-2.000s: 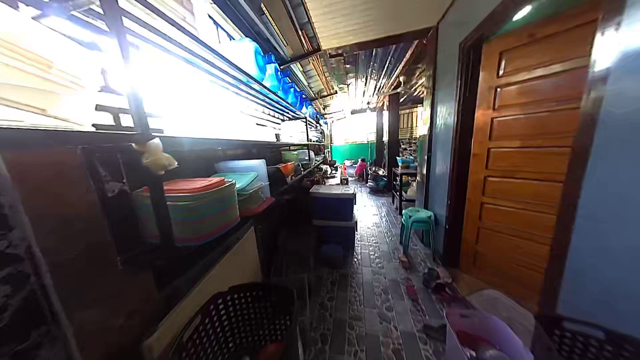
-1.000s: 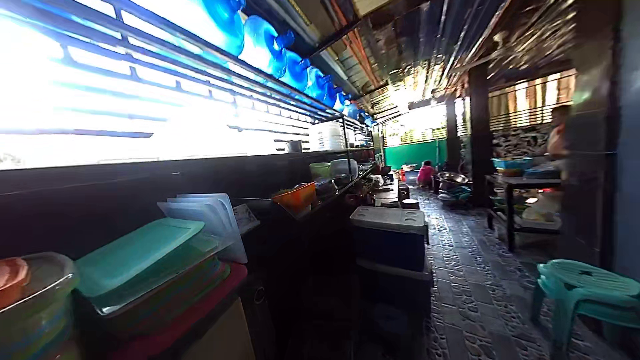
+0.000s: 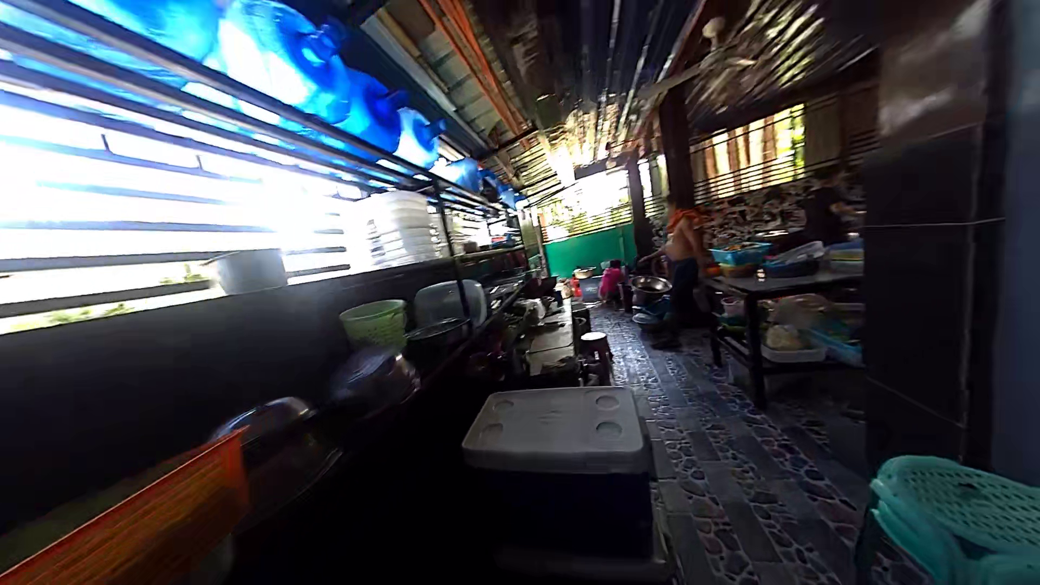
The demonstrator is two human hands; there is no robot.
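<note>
Neither my left hand nor my right hand is in view. Straight ahead at the bottom stands a cooler box with a dark body and a pale lid [image 3: 556,422]. At lower left is an orange plastic basket [image 3: 154,504], with metal basins [image 3: 374,378] beyond it and a light green basket [image 3: 373,323] farther along the shelf. A stack of white containers [image 3: 400,227] and a grey-white tub [image 3: 250,271] sit on the ledge by the slats. Blue water jugs [image 3: 280,61] lie on the upper rack.
Teal plastic stools [image 3: 959,512] stand at lower right, near a dark tiled pillar [image 3: 934,284]. A table [image 3: 788,283] holds baskets. A patterned floor walkway [image 3: 707,455] runs between. Ahead, a person [image 3: 684,252] stands, a person in pink [image 3: 611,280] is low down, and another person [image 3: 827,213] is behind the table.
The view has moved forward along the walkway; the wooden door and striped containers have left it. The cooler, the jugs and the people ahead are nearer.
</note>
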